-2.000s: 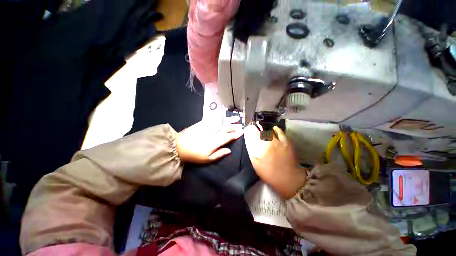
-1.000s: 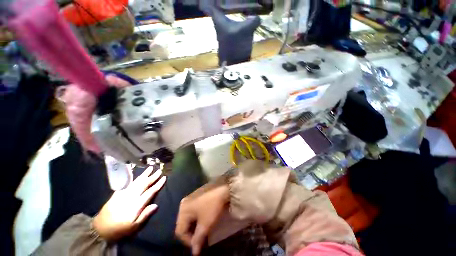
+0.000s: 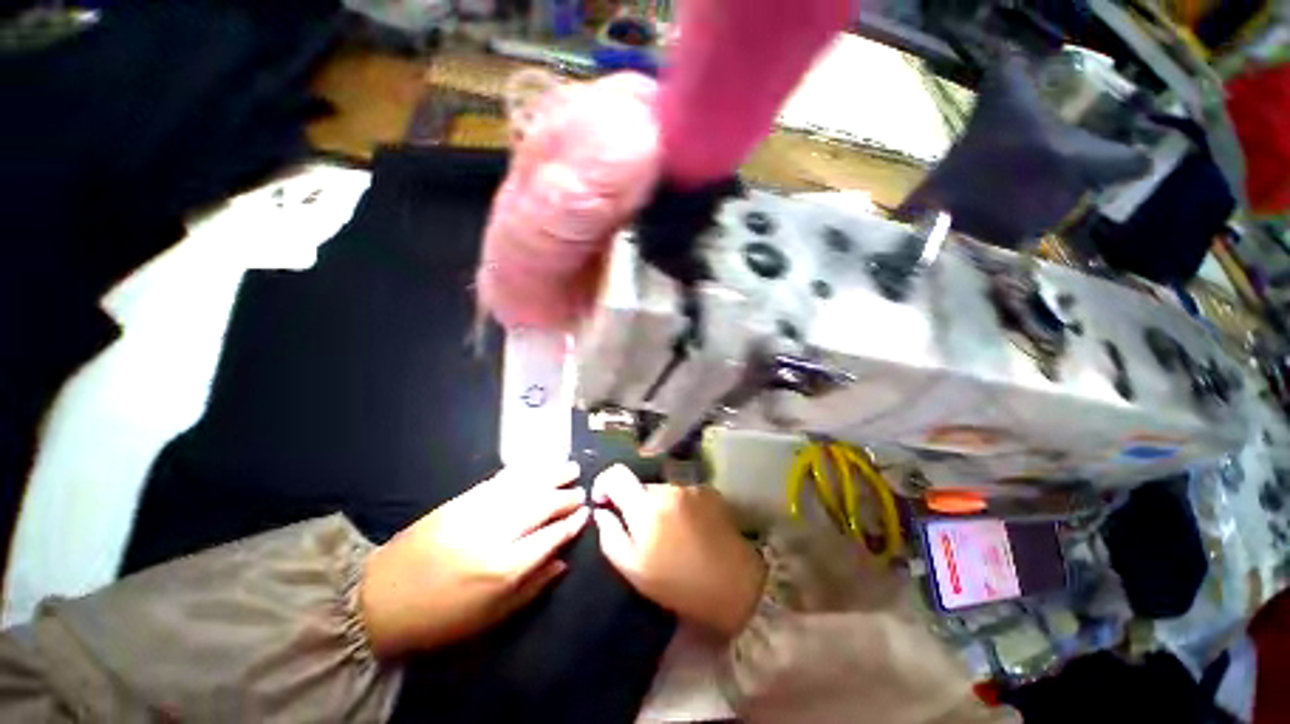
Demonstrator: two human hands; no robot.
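A black fabric panel (image 3: 340,354) lies over the machine bed and the table on the left. My left hand (image 3: 474,563) lies flat on the black cloth in front of the needle area, fingers pointing right. My right hand (image 3: 679,545) is just right of it, thumb and index finger pinching the cloth near the left fingertips. The white sewing machine (image 3: 905,354) stands behind and to the right, its needle end just beyond my fingers. The needle itself is too blurred to tell.
Yellow-handled scissors (image 3: 846,495) lie right of my right hand. Right of them are an orange item (image 3: 956,502) and a lit phone (image 3: 976,562). Pink thread (image 3: 563,198) and a pink tube (image 3: 743,85) are at the machine's left end. A black garment pile (image 3: 113,170) fills the far left.
The camera view has swung back left. My right hand has moved from beside the bed's front up to the cloth next to my left hand, and its fingers have closed on the cloth.
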